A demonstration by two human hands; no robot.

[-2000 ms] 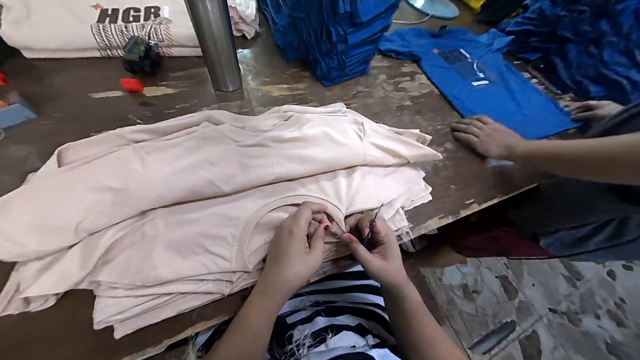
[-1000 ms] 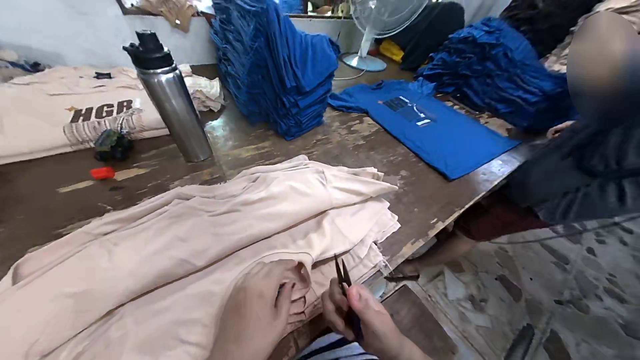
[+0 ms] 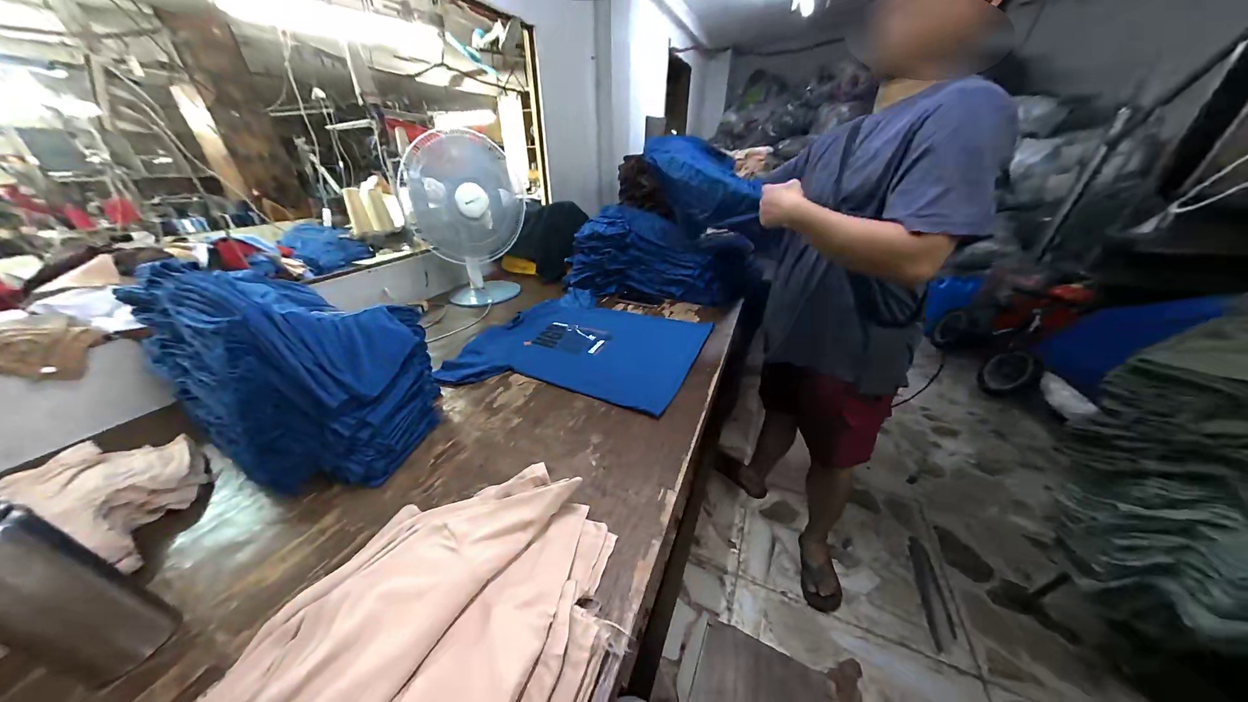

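Neither my left hand nor my right hand shows in the head view now. A pile of pale pink shirts (image 3: 458,585) lies at the bottom centre, its hems near the table's right edge. Farther along, a blue T-shirt (image 3: 624,356) with a chest print is spread flat. Left of it stands a tall stack of folded blue garments (image 3: 292,370). Another blue garment stack (image 3: 643,258) is at the far end of the table. Beside that stack a person (image 3: 868,234) stands holding a blue garment (image 3: 707,185) in raised hands.
A metal bottle (image 3: 73,595) and a crumpled pink cloth (image 3: 107,492) are at the left. A fan (image 3: 473,205) stands near the window ledge of the worn wooden table (image 3: 546,439). On the right are a tiled floor (image 3: 877,507) and a stack of grey-green cloth (image 3: 1160,487).
The view has swung up and right, and both my hands have left it. The person now stands upright with a blue garment raised; two seconds ago a hand of theirs rested on the table.
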